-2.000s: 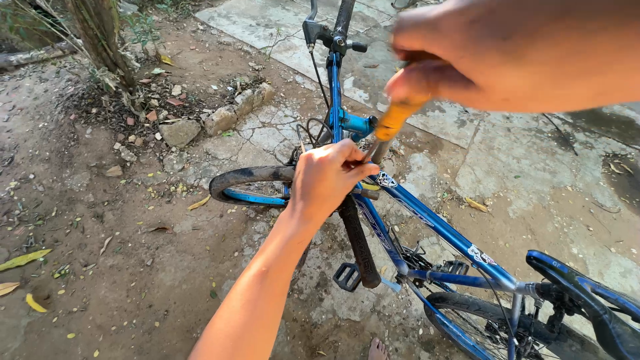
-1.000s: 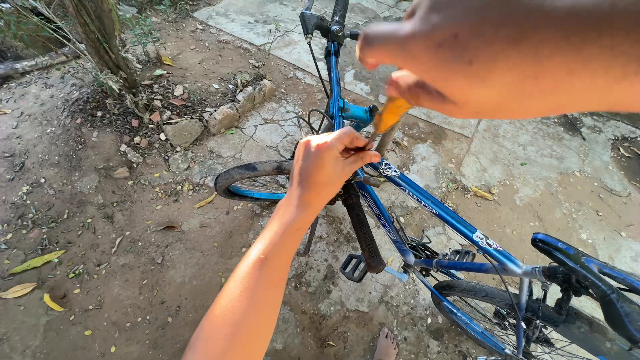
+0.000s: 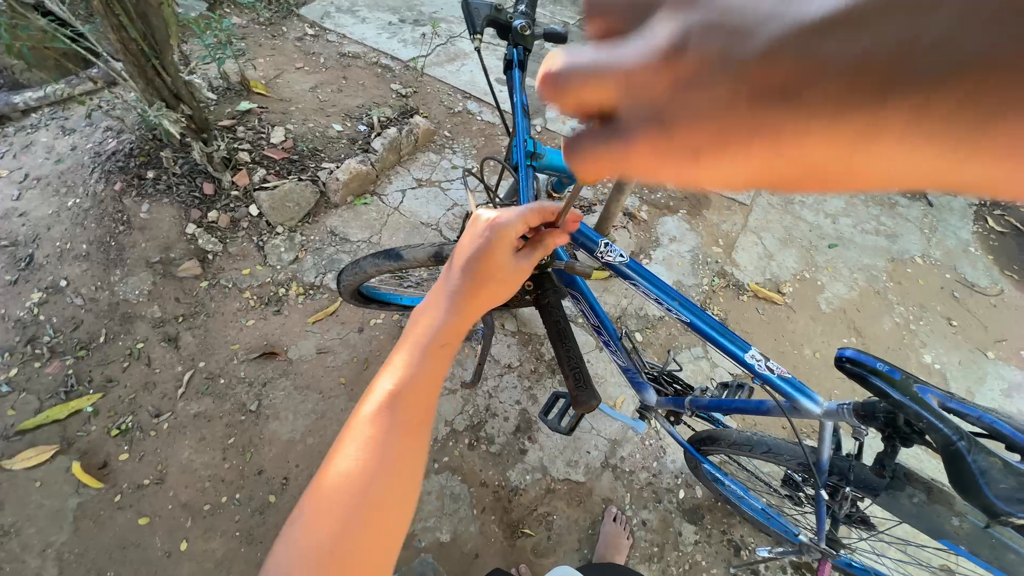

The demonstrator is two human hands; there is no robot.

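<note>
A blue bicycle frame (image 3: 696,312) runs from the handlebar (image 3: 521,120) at the top to the black saddle (image 3: 944,424) at the right. At the bar, above the black rubber grip (image 3: 566,344), my left hand (image 3: 500,252) pinches the thin metal shaft of a screwdriver (image 3: 569,203) between thumb and fingertips. My right hand (image 3: 688,104), blurred, is closed around the tool's upper end and hides its handle. The screwdriver's tip is hidden behind my left fingers. The front wheel (image 3: 372,260) is turned to the left.
A pedal (image 3: 560,414) sticks out below the grip, and the rear wheel (image 3: 752,444) is at the lower right. Stones (image 3: 288,202) and a shrub trunk (image 3: 152,64) are at the upper left. A bare foot (image 3: 614,536) rests on the ground.
The orange screwdriver handle, visible in my right hand in the earlier frames, is now covered by that hand. My left hand remains at the shaft.
</note>
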